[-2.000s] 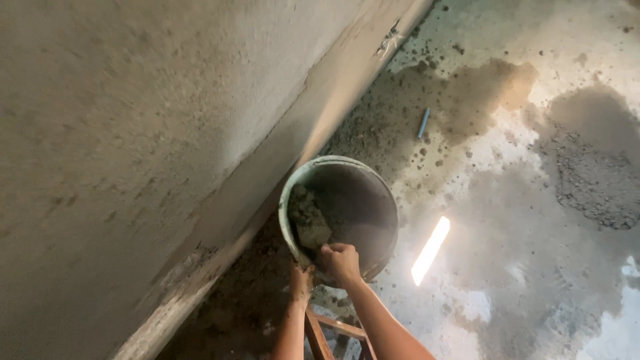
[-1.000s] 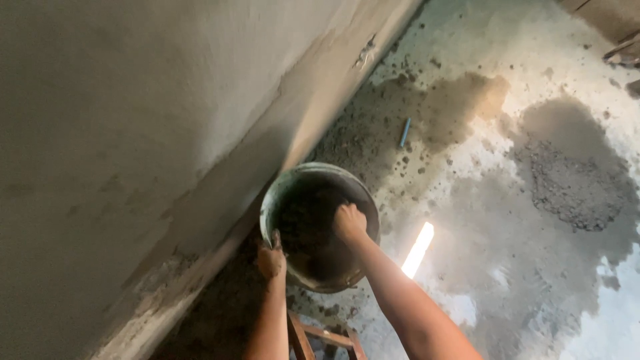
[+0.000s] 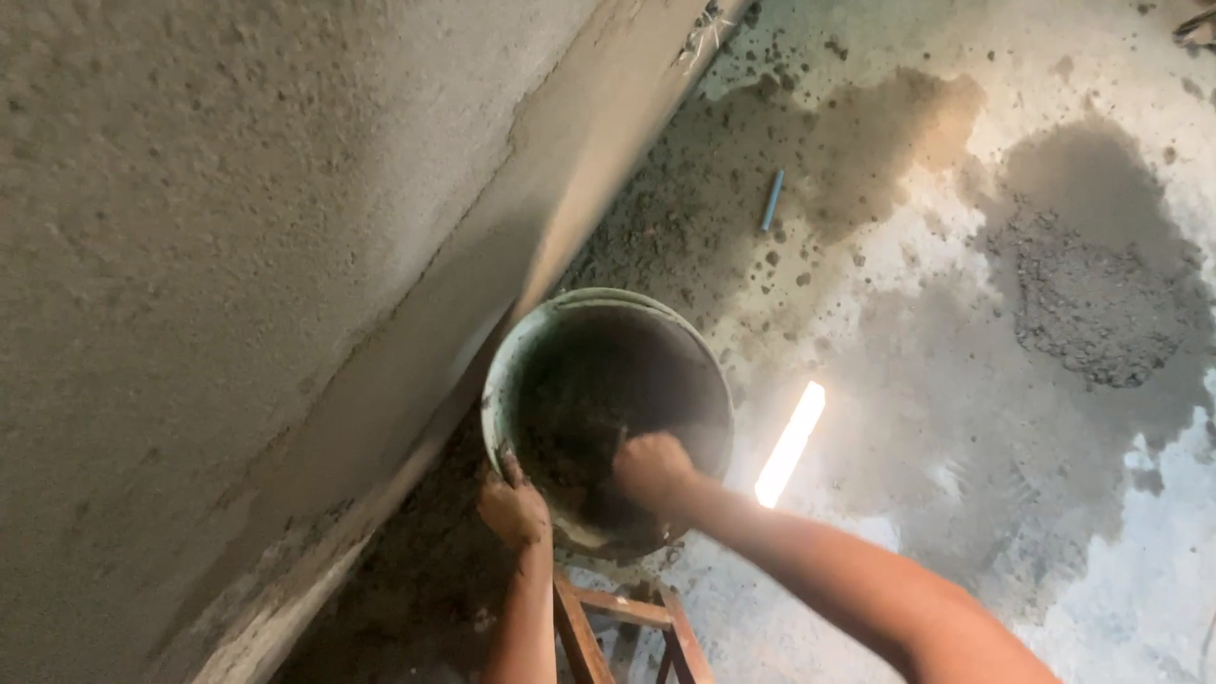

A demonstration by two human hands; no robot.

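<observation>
A round bucket (image 3: pixel 705 380) with a pale, mortar-smeared rim stands in the middle of the view, close beside the wall; its inside is dark. My left hand (image 3: pixel 514 508) grips the near left part of the rim, with mortar on its fingers. Inside the bucket, near its lower right side, my right hand (image 3: pixel 654 467) is closed in a fist around what looks like a tool's handle. The rest of that tool is lost in the shadow, and how much mortar lies in the bucket cannot be told.
A plastered wall (image 3: pixel 285 237) fills the left side. Below the bucket is a wooden frame (image 3: pixel 622 608), perhaps a stool or ladder. A blue stick-like piece (image 3: pixel 772 200) lies on the wet concrete floor, with a mortar heap (image 3: pixel 1092 294) at right and a bright light strip (image 3: pixel 791 444).
Two seconds ago a trowel blade with mortar showed in the bucket by my right hand; now no blade is visible. My right hand has moved away from my left hand, towards the bucket's right side.
</observation>
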